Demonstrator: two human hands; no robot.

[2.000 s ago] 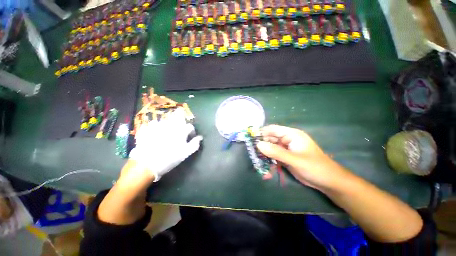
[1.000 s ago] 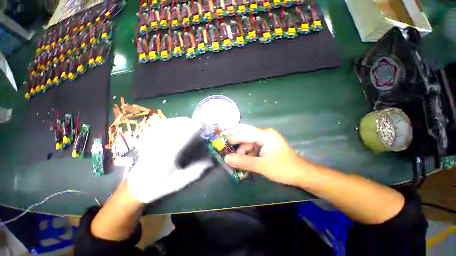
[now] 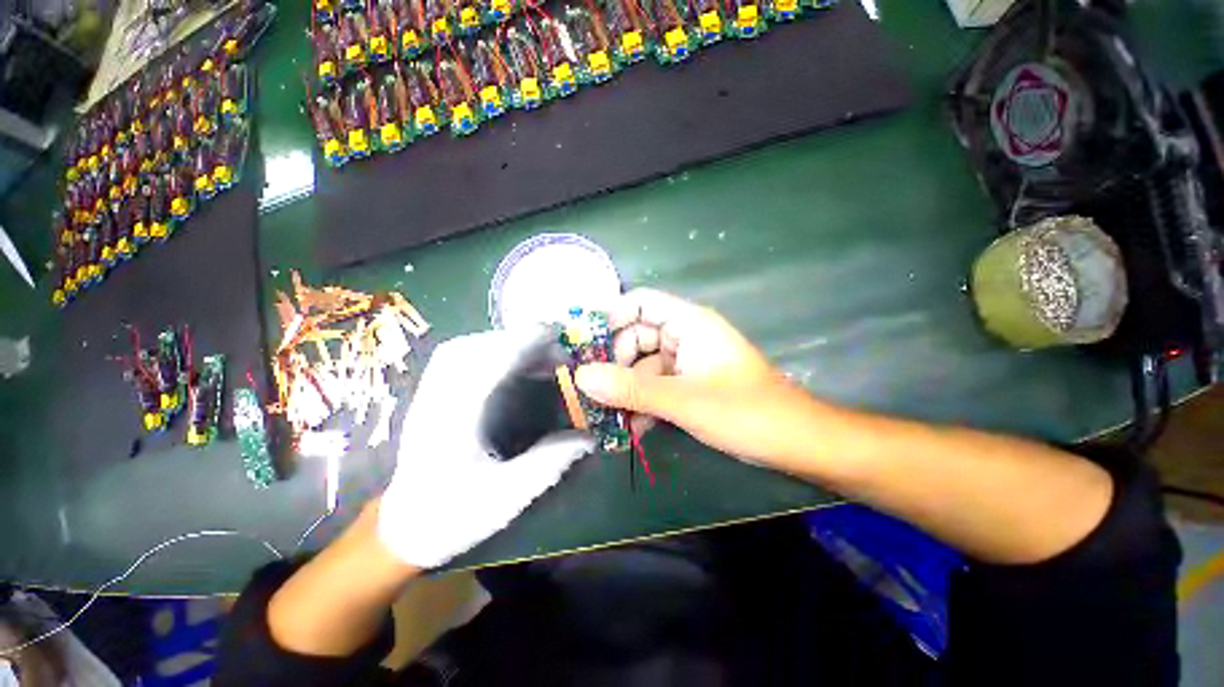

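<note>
My bare right hand (image 3: 685, 369) holds a small green circuit board (image 3: 600, 352) between thumb and fingers, with red and black wires trailing below it. My left hand (image 3: 470, 436), in a white glove with a dark palm, is close against the board's left side. A copper-coloured strip (image 3: 573, 400) lies along the board between the two hands; the left fingertips are around it, partly hidden. The round dish of white paste (image 3: 554, 278) is just beyond the hands. The pile of copper-coloured and pale strips (image 3: 336, 352) lies left of the dish.
Rows of boards with yellow blocks lie on black mats (image 3: 604, 148) at the back and left. Several loose boards (image 3: 251, 436) lie at left. A yellow-green cup (image 3: 1048, 283) and a black fan (image 3: 1034, 114) stand at right. A white wire (image 3: 188, 537) curves near the left bench edge.
My left hand has moved from the strip pile to the board, and a copper-coloured strip now shows there. My right hand has turned the board and moved it left. The view has shifted.
</note>
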